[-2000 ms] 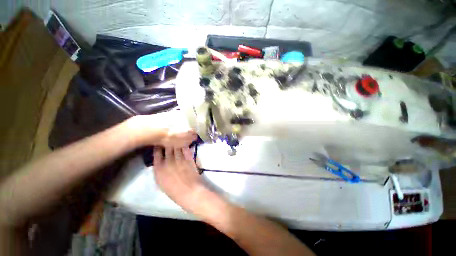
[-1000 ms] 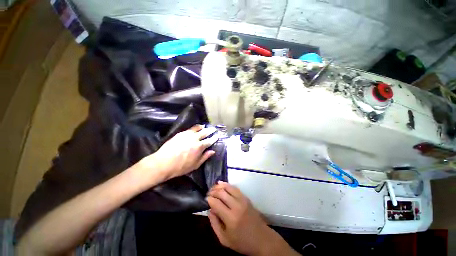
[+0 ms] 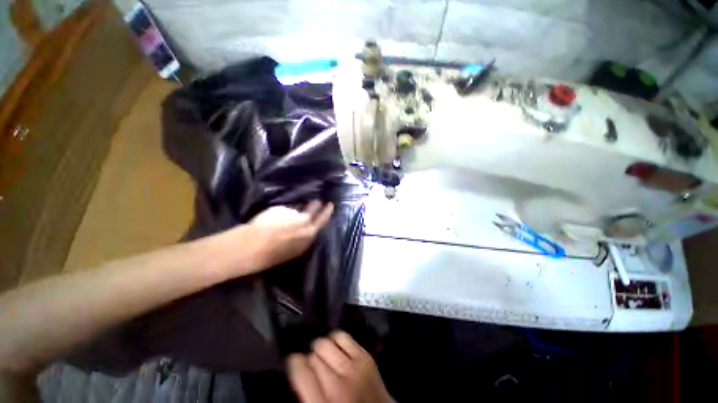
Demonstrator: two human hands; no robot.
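The dark brown, shiny garment piece (image 3: 236, 165) lies creased at the left end of the sewing machine (image 3: 464, 134) and hangs over the bed's front edge. Its right edge runs up to the lit presser foot and needle area (image 3: 366, 181). My left hand (image 3: 287, 232) lies on the garment with its fingers bent, partly among the folds; whether it grips cannot be told. My right hand (image 3: 338, 370) is blurred at the bottom, below the bed's front edge, with its fingertips pinching the garment's lower edge.
Blue-handled thread snips (image 3: 535, 238) lie on the white machine bed (image 3: 464, 271). A small compartment (image 3: 639, 293) is at the bed's right end. A light blue tool (image 3: 305, 69) is behind the machine head. A phone (image 3: 153, 43) leans at the upper left, above brown cardboard (image 3: 130, 189).
My left hand has moved down, away from the needle. My right hand has moved down below the bed edge with the garment's lower edge. The camera view has also shifted.
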